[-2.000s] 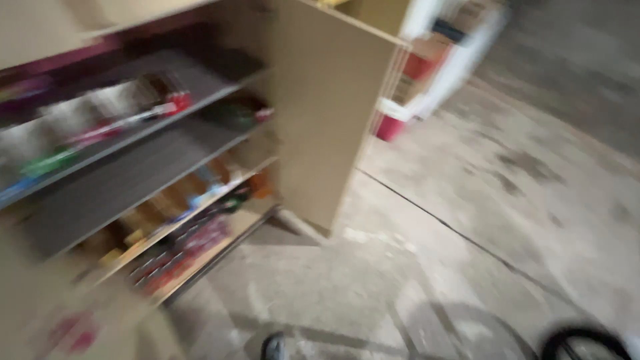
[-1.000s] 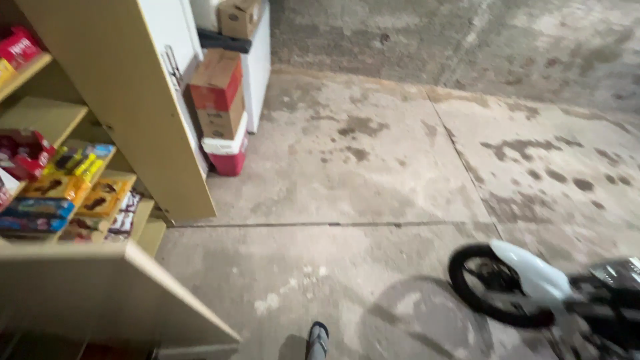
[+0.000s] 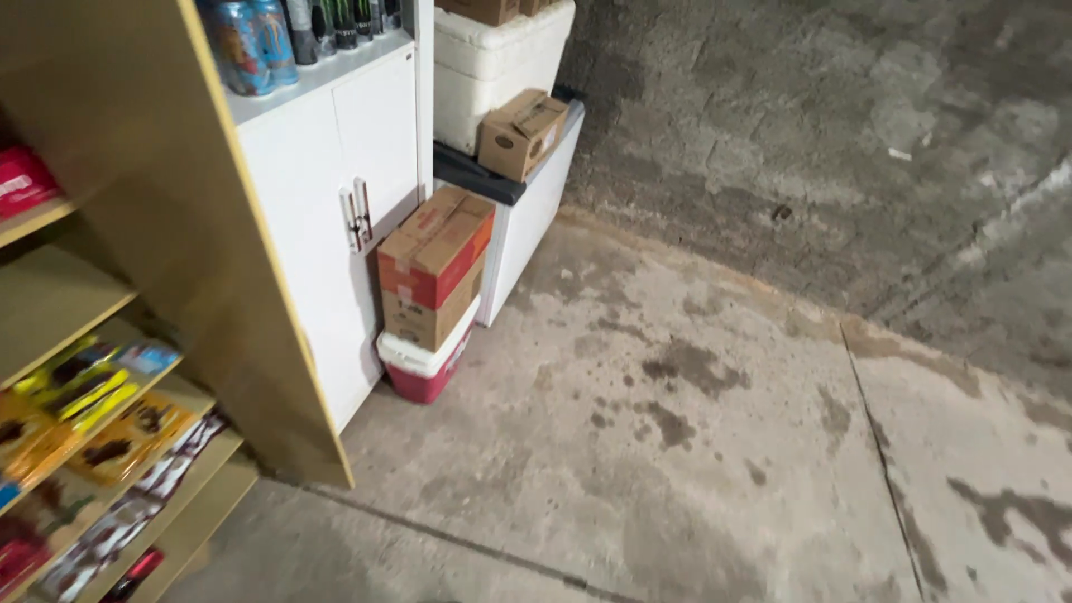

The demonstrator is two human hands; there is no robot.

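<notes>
Neither my left hand nor my right hand shows in the head view. At the left, wooden shelves hold packaged snacks, among them yellow packets and orange packets. Beyond the shelves' side panel is a white two-door cabinet with drink cans on top. Beside it, two stacked cardboard boxes rest on a red cooler with a white lid.
A white chest with a dark top bears a foam box and a small cardboard box. Behind stands a rough concrete wall. Dark stains and joints mark the concrete floor.
The view has moved a good deal toward the white cabinet and the boxes. The motorcycle and the foot seen one second ago are out of view.
</notes>
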